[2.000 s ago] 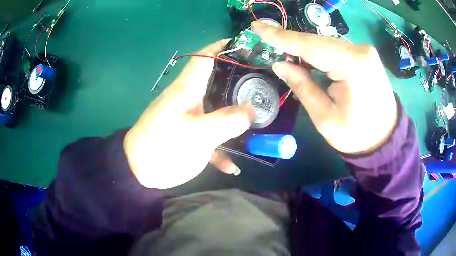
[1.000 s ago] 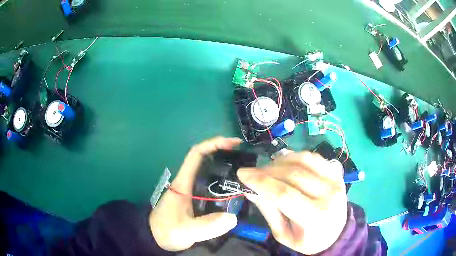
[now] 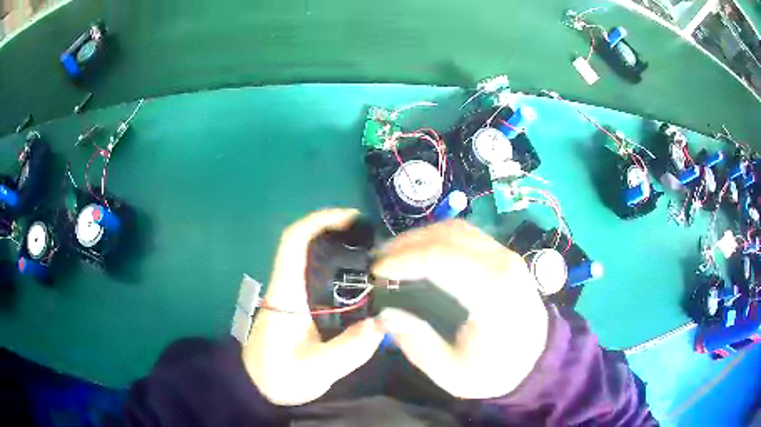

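Note:
A black speaker housing (image 3: 330, 271) is held low in front of me between both hands. My left hand (image 3: 292, 334) grips its left side, fingers at the top and thumb below. My right hand (image 3: 476, 308) is curled over its right side, with thumb and fingertips close to a white looped wire (image 3: 350, 293). A red lead (image 3: 288, 309) runs left across my left hand to a flat pale rectangular piece (image 3: 246, 308). What my right fingertips pinch is blurred. The speaker disc and most of the blue battery are hidden.
Speaker assemblies with trailing boards lie ahead: one (image 3: 417, 183), another behind it (image 3: 492, 146), one by my right sleeve (image 3: 549, 271). More are grouped at left (image 3: 90, 225) and far right (image 3: 638, 183). The darker green strip (image 3: 334, 42) beyond carries two others.
Compared with the earliest frame, the housing is lower and its silver disc no longer shows. Since one second ago, the hands have shifted slightly left and the right hand covers more of the housing's right side.

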